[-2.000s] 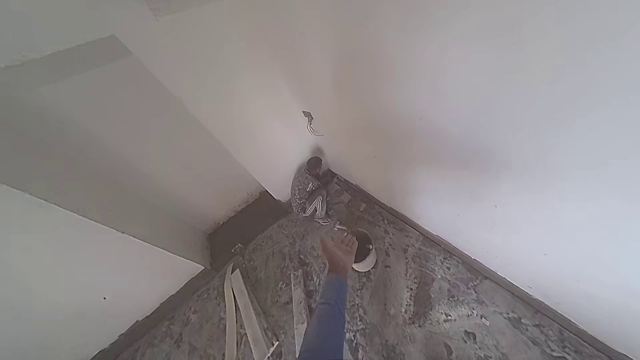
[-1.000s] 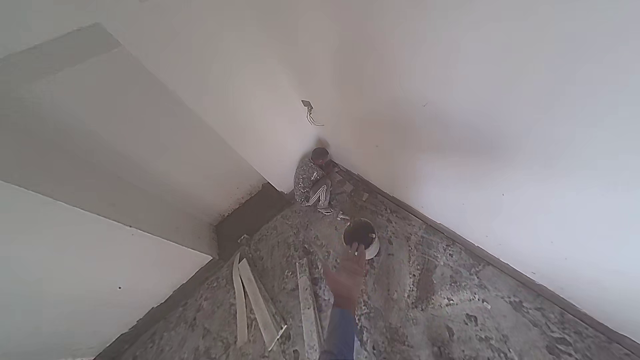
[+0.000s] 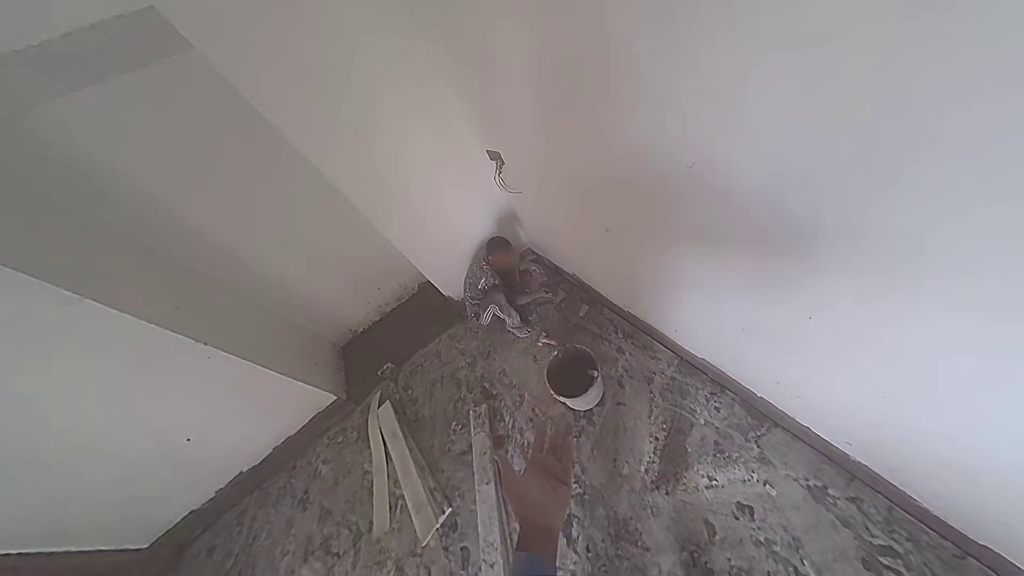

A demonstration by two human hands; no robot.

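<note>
My left hand reaches forward over the floor at the bottom centre, palm up, fingers spread and nothing in it. A blue sleeve shows at its wrist. Beyond the fingertips stands a round bucket with a pale outside and a dark inside. Just left of the hand lies a long narrow board. A wider pale strip and a thin curved strip lie farther left. My right hand is out of view.
A person sits low in the far corner, beside the wall foot. Wires hang from a wall box above. Plain walls flank the stained, rough floor. A small object lies beyond the bucket.
My left hand has drawn back from beside the bucket, towards the bottom of the view, and its fingers are now spread. The bucket's inside shows more fully. The person remains in the corner.
</note>
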